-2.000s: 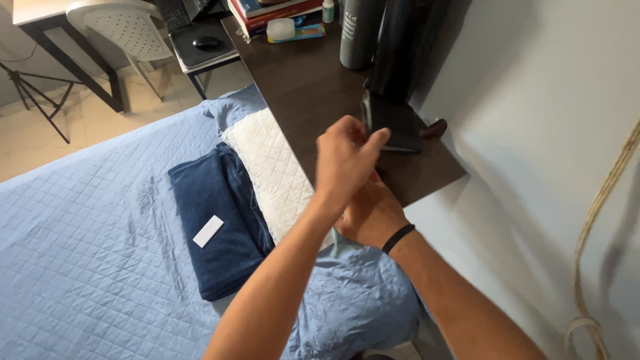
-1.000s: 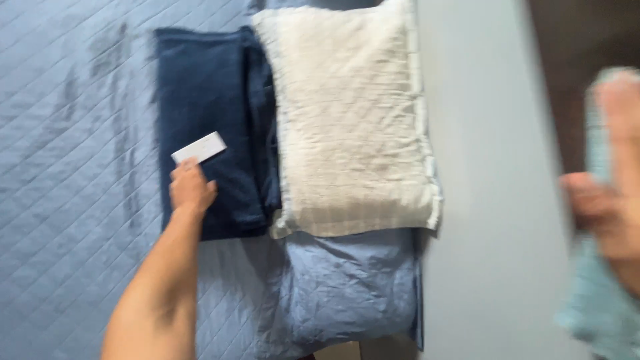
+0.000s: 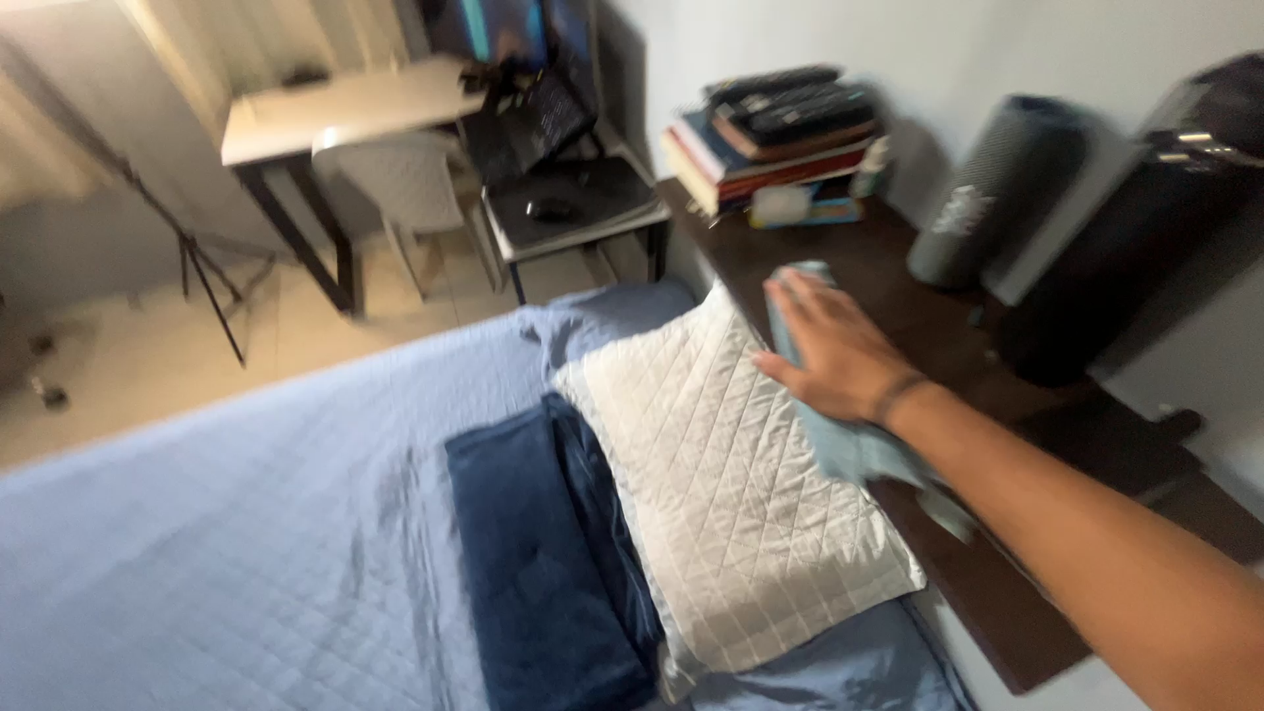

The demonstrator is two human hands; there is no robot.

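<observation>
My right hand presses palm down, fingers spread, on a light teal cloth at the front edge of the dark wooden shelf. Part of the cloth hangs over that edge. Just left of the hand lies a white quilted pillow. Beside the pillow a folded navy blanket rests on the blue quilted bedspread. My left hand is out of view.
Stacked books with dark cases on top stand at the shelf's far end. A grey cylindrical speaker and a tall black object stand along the wall. Beyond the bed are a laptop, a mouse, a white chair and a tripod.
The white rectangular item that my left hand touched on the navy blanket no longer lies there. My left hand has left the view. The view has swung to take in the shelf and room.
</observation>
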